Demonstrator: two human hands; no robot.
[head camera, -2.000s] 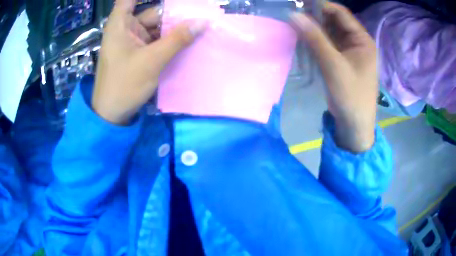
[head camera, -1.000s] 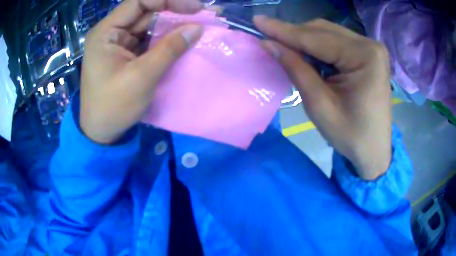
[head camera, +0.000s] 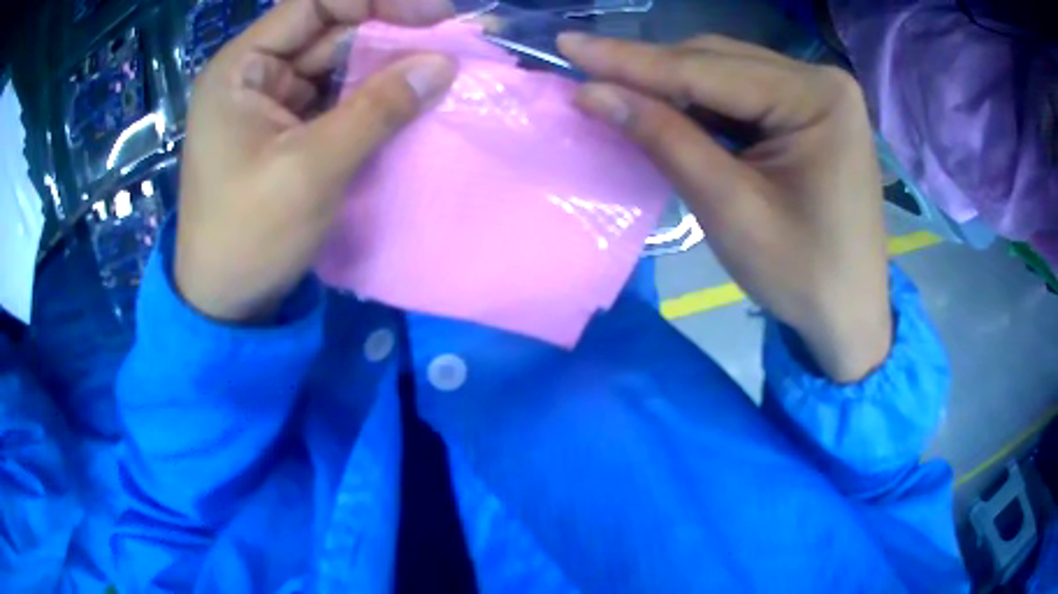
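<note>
A pink sheet (head camera: 487, 221) hangs tilted in front of my chest, with shiny glints on its surface. My left hand (head camera: 284, 163) pinches its upper left edge, thumb on the near face. Tweezers (head camera: 536, 53) show as a thin bright line at the sheet's top edge. My right hand (head camera: 754, 174) holds them between thumb and forefinger, its fingertips at the sheet's upper right. Whether anything is at the tweezer tip is too small to tell.
Clear blister trays (head camera: 139, 145) with circuit boards (head camera: 107, 99) stand at the upper left. A white sheet (head camera: 16, 209) is at the far left. A purple sleeve (head camera: 963, 104) of another person is at the upper right. Grey floor with a yellow line (head camera: 702, 301) lies at the right.
The tweezers have come into view in my right hand, which has moved inward to the sheet's top edge. The sheet has tilted, its lower corner now further down. My left hand has shifted slightly left.
</note>
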